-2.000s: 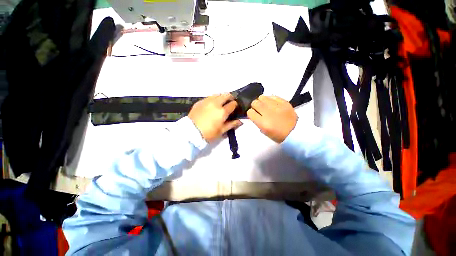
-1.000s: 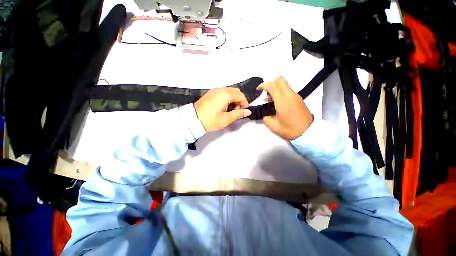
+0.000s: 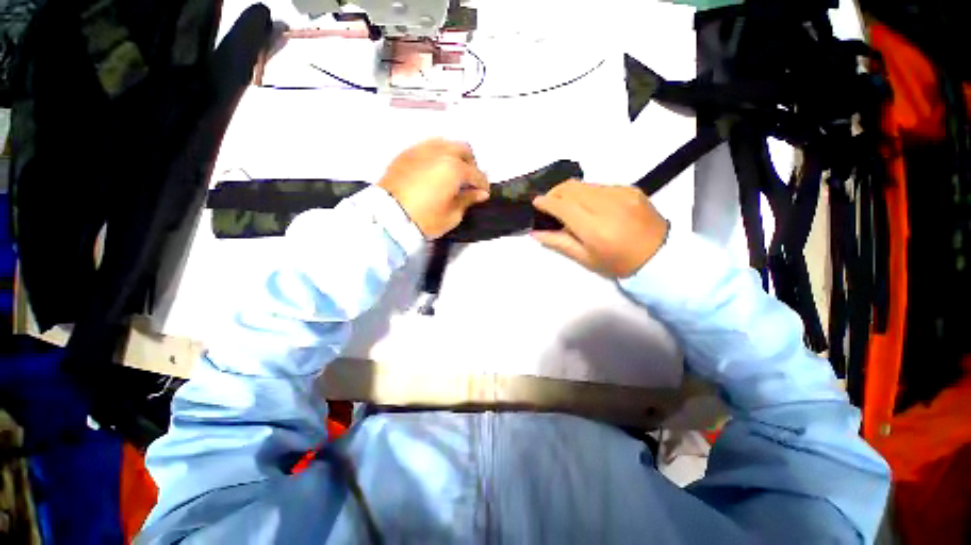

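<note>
The camouflage shoulder strap (image 3: pixel 250 221) lies across the white tabletop, its rounded curved end up at the right. My left hand (image 3: pixel 437 188) grips black webbing at the middle of the strap. My right hand (image 3: pixel 605 226) pinches the webbing near the strap's curved end. A short black webbing tail (image 3: pixel 433 275) with a small end piece hangs down below my left hand. Another webbing strap (image 3: pixel 681 158) runs from behind my right hand up to the right. Whether a buckle is between my fingers cannot be told.
The sewing machine head (image 3: pixel 410 13) and its clamp plate (image 3: pixel 421 69) stand at the back, with dark thread beside them. Dark shoulder straps (image 3: pixel 197 160) hang over the left edge. A webbing bundle (image 3: pixel 788 96), a triangular tab (image 3: pixel 641 87) and orange cloth (image 3: pixel 886 287) are at right.
My left hand has moved slightly left and up. My right hand has turned flatter and lower. The webbing between them now lies along the shoulder strap, and the tail shows below my left hand.
</note>
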